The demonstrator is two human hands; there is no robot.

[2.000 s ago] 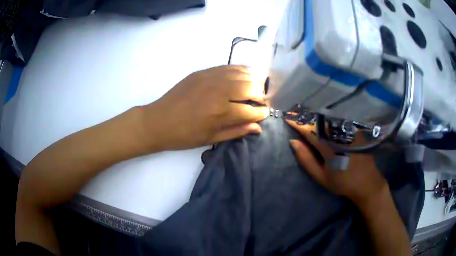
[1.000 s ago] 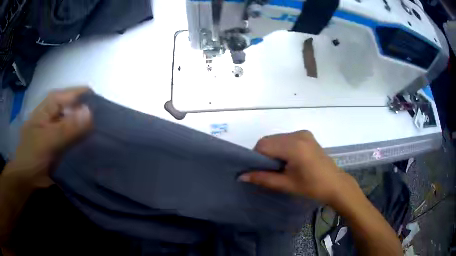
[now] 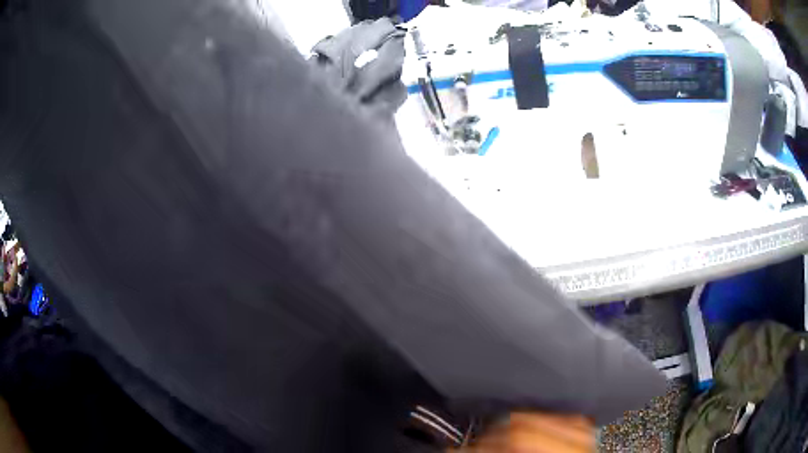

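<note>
A dark grey garment piece point(image 3: 292, 203) is raised close to the camera and fills the left and centre of the view, blurred. Thin white stripes point(image 3: 437, 423) show at its lower part. My right hand point(image 3: 532, 433) is blurred and cut off by the bottom edge, at the garment's lower end; it holds the cloth there. Of my left arm only a sliver of skin shows at the lower left edge; the left hand is not seen. The white sewing machine head point(image 3: 567, 84) with blue stripe and black band stands behind, its needle area point(image 3: 461, 128) free of cloth.
A ruler strip point(image 3: 682, 265) runs along the table's near edge. A control panel point(image 3: 678, 78) is on the machine arm. Small dark clutter point(image 3: 749, 184) lies at the bed's right end. A grey cloth heap point(image 3: 368, 62) is behind. Olive and dark garments point(image 3: 749, 372) lie low at right.
The garment has risen from the table's near edge towards the camera and now covers the left side. My right hand has moved down, my left out of sight. The view has shifted.
</note>
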